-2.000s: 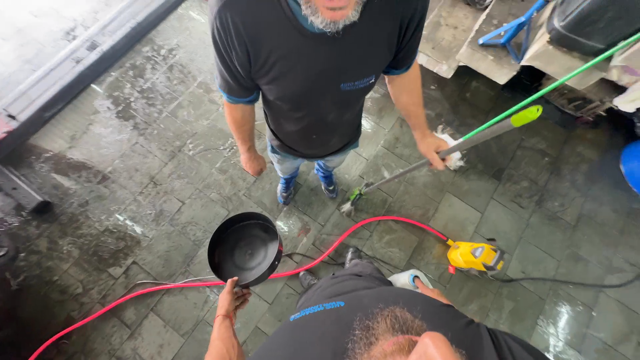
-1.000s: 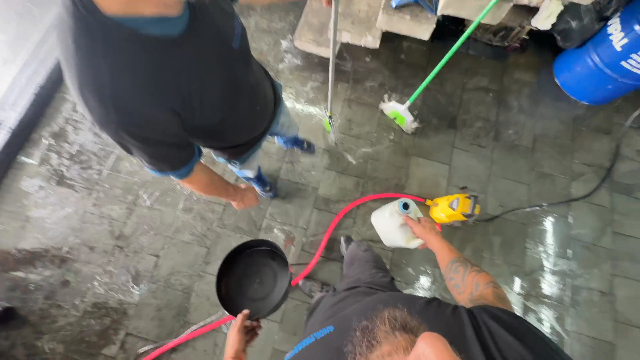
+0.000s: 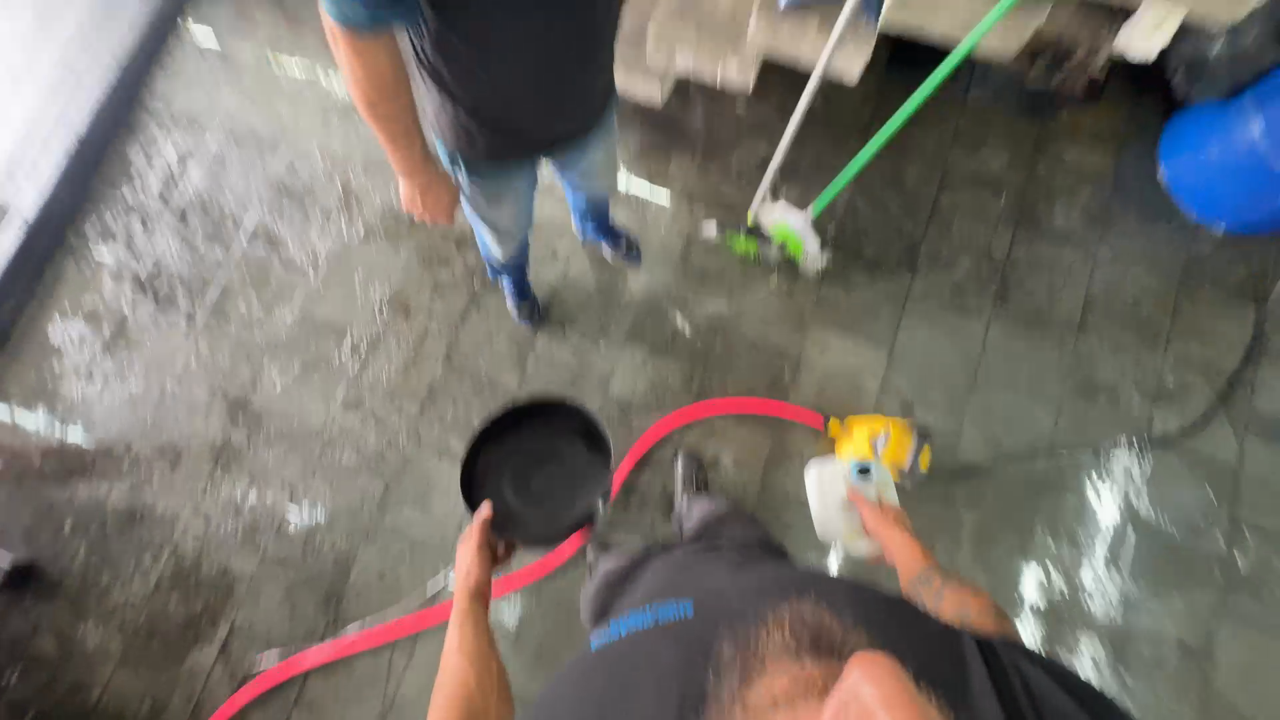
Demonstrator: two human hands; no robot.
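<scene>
My left hand [image 3: 483,545] grips the near rim of a round black basin [image 3: 537,470], which is held above the tiled floor with no contents that I can make out. On the right, my right hand [image 3: 884,520] holds a white plastic jug [image 3: 838,508] by its handle side, with the round mouth of the jug facing up. Just beyond the jug lies a yellow pump-like machine [image 3: 878,440] on the floor. A red hose [image 3: 740,406] joins it, curves behind the basin and runs to the lower left.
A person [image 3: 520,90] in a dark shirt and jeans stands ahead. Two long-handled floor tools, one with a green handle [image 3: 915,100], meet the wet floor [image 3: 640,340] at their heads. A blue drum [image 3: 1225,160] stands at right; a dark cable [image 3: 1200,410] trails from the machine.
Two seconds ago the other person held a long-handled tool; now their visible hand holds nothing. The jug in my right hand has come plainly into view. The view has shifted.
</scene>
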